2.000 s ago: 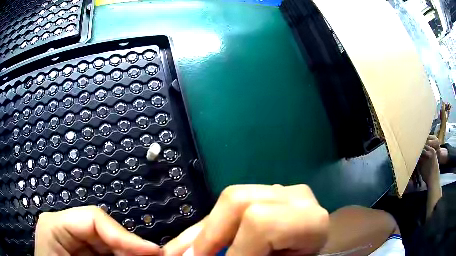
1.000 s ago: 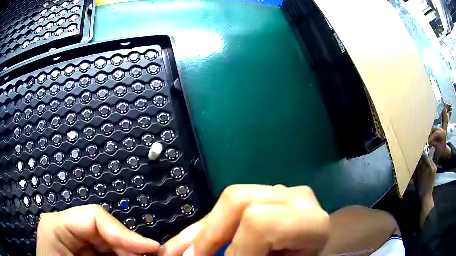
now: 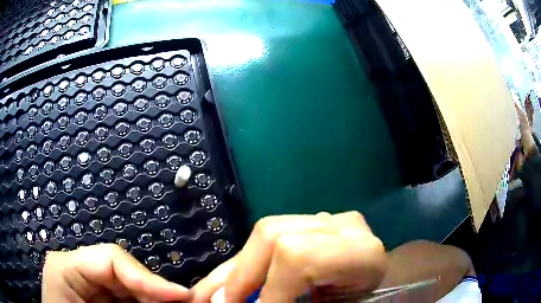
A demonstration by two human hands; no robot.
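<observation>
My left hand [image 3: 110, 275] is at the bottom edge, in front of the black blister tray [image 3: 216, 133], partly cut off. Its thumb and finger meet my right hand's fingertips; what they pinch is too small and hidden to name. My right hand [image 3: 308, 257] is curled beside it, with slim silver tweezers [image 3: 409, 288] lying back across the palm and pointing right. The tray holds rows of small round components [image 3: 191, 137] with shiny rings. A whitish stub [image 3: 183, 176] lies on the tray's right side.
A second filled black tray [image 3: 102, 26] is at the upper left. The glossy green tabletop [image 3: 302, 118] lies between the near tray and a black tray stack [image 3: 385, 89] under a tan cardboard sheet [image 3: 468, 94]. Another person's arm [image 3: 527, 133] shows at the right edge.
My right hand has shifted slightly left and turned, and more of the tweezers shows. The other person's hands at the right have moved. My left hand stays nearly in place.
</observation>
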